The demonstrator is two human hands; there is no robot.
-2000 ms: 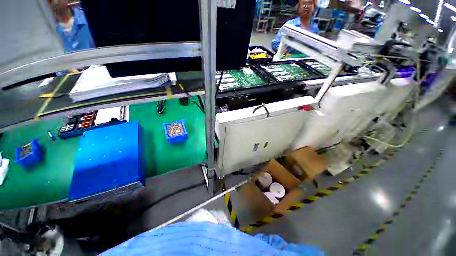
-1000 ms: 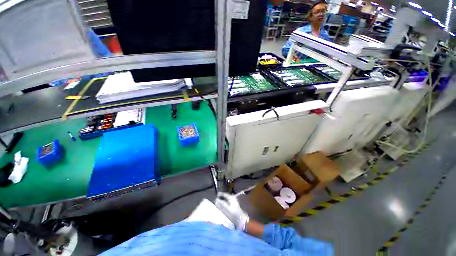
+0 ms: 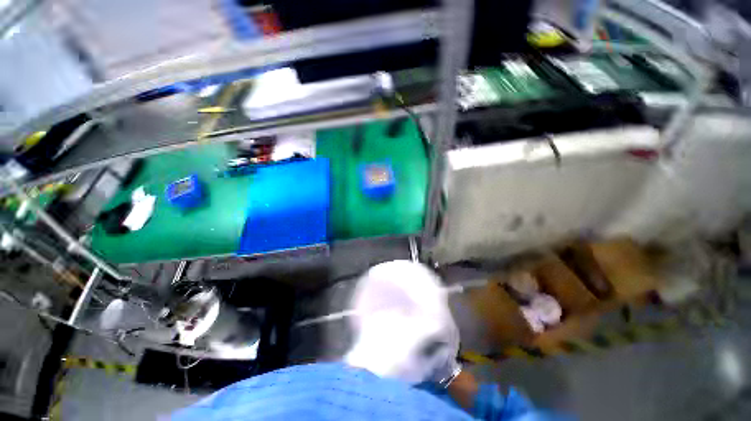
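Note:
A large white adhesive cartridge [image 3: 399,308] is at the bottom centre, in front of my blue smock, blurred by motion. My right hand [image 3: 436,353], in a white glove, is at its lower right side and holds it. The glove and the cartridge blend together, so the fingers cannot be made out. My bare wrist and blue sleeve show just below. My left hand is not in view.
An open brown carton [image 3: 486,316] with white cylinders stands on the floor at right, beside yellow-black tape. The dispensing pump [image 3: 198,316] is at lower left. A green-matted bench [image 3: 354,218] with blue bins and a white conveyor cabinet [image 3: 543,201] stand ahead.
The view has swung left, so bench and carton have shifted right and the pump shows more fully. My right hand and the white cartridge have come up larger in view.

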